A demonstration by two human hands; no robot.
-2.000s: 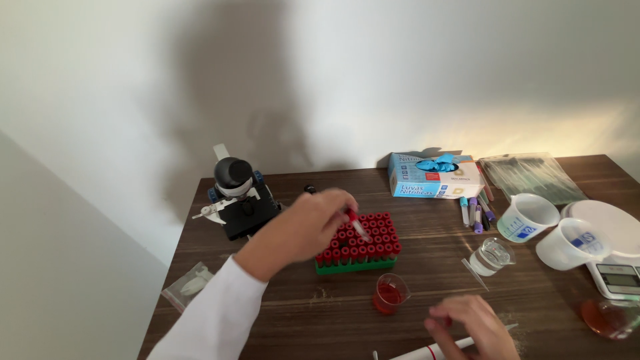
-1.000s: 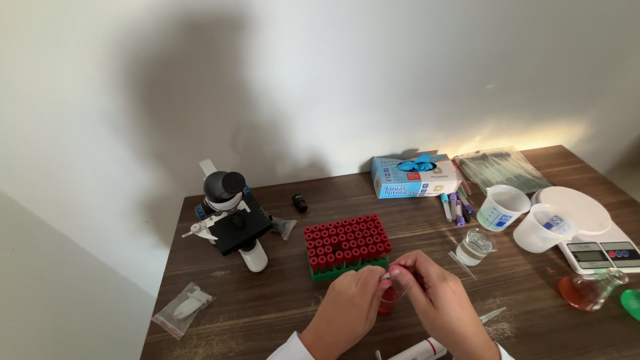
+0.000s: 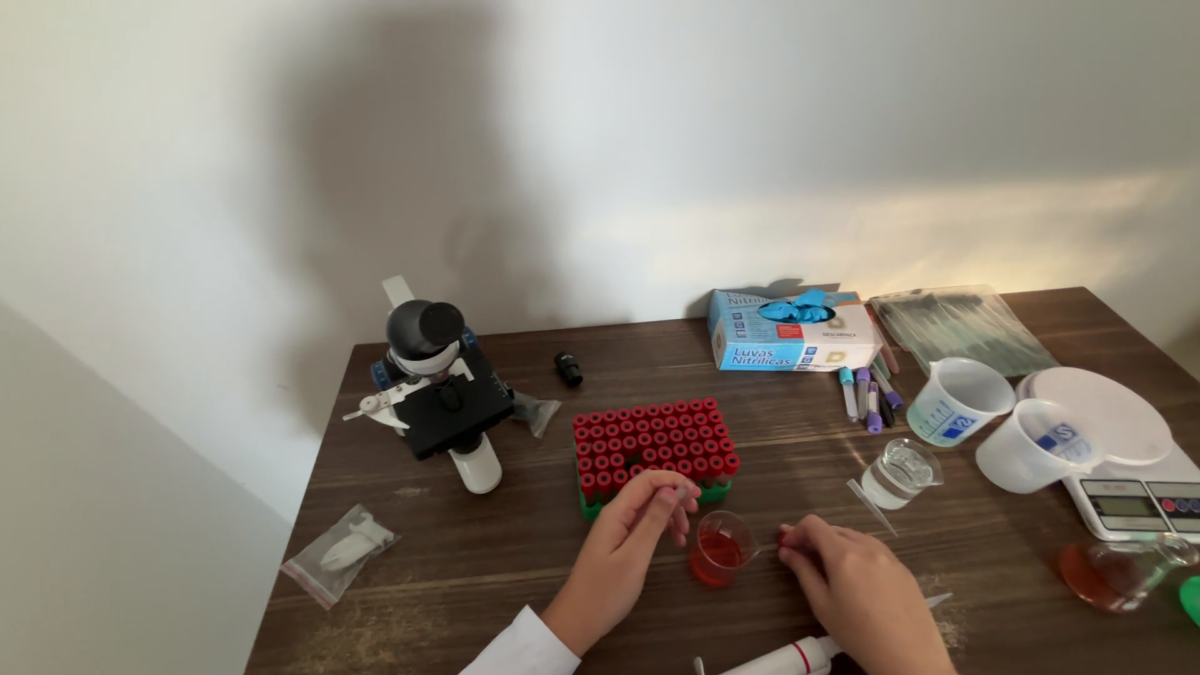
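My left hand (image 3: 630,544) pinches a small clear tube, mostly hidden by the fingers, in front of the rack of red-capped tubes (image 3: 652,441). The rack has a green base, and one spot among the caps looks dark. To the right, my right hand (image 3: 848,581) has its thumb and forefinger closed on a small red cap (image 3: 783,536). Between the hands stands a small glass beaker of red liquid (image 3: 720,555). A white pipette (image 3: 783,659) lies below, partly under my right hand.
A microscope (image 3: 445,394), a black eyepiece (image 3: 568,368) and a plastic bag (image 3: 342,555) are at left. Behind are a glove box (image 3: 792,333) and several capped tubes (image 3: 872,398). Right are plastic beakers (image 3: 956,403), a glass beaker of clear liquid (image 3: 900,473), a scale (image 3: 1125,497) and a flask (image 3: 1116,572).
A second ago both hands were together over the red-liquid beaker; now they are apart, with the red cap in my right hand. Earlier, my left hand held a red-capped tube above the rack.
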